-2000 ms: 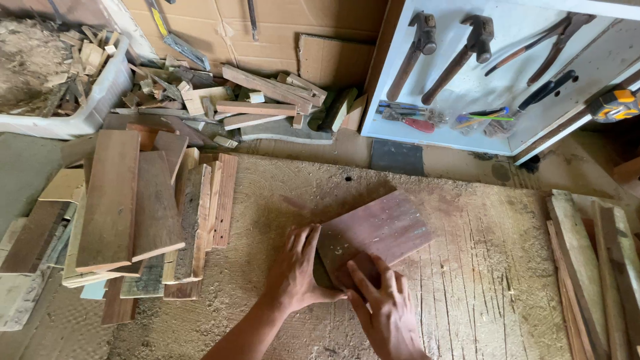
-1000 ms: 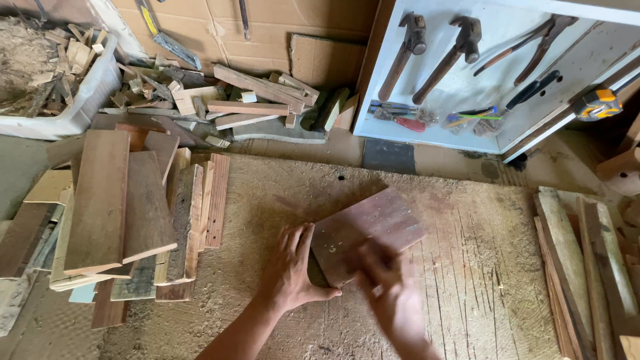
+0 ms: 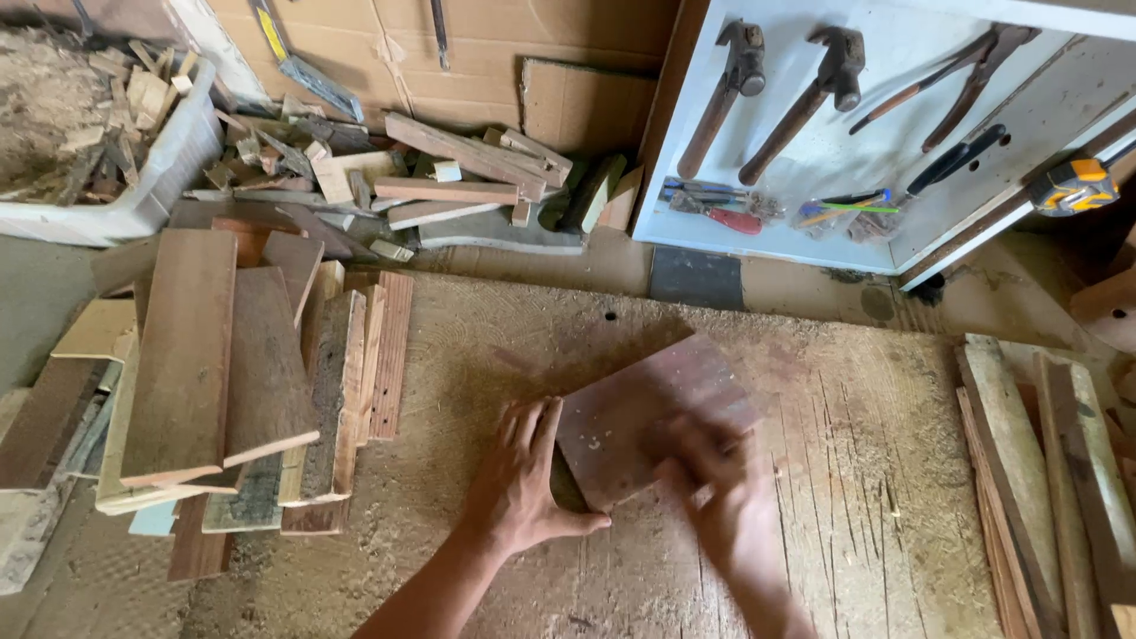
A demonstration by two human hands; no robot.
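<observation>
A flat reddish-brown wooden board (image 3: 635, 417) lies at a slant on the rough wooden workbench top (image 3: 461, 532), with light specks on its face. My left hand (image 3: 528, 475) grips its left end, fingers at the upper left corner and thumb along the lower edge. Over the right part of the board is my right hand (image 3: 714, 484), blurred by motion, its fingers at the board's face. Whether those fingers hold something small cannot be told.
Stacked wood offcuts (image 3: 182, 355) lie left, more strips (image 3: 1021, 461) right. Scrap pieces (image 3: 461, 169) line the cardboard behind, beside a white plastic bin (image 3: 191, 146). A pale blue cabinet (image 3: 763, 240) holds claw hammers (image 3: 803, 106), pincers (image 3: 972, 80) and small tools; a tape measure (image 3: 1074, 186) is at its side.
My right hand has shifted about over the right part of the board. My left hand has stayed at the board's left end.
</observation>
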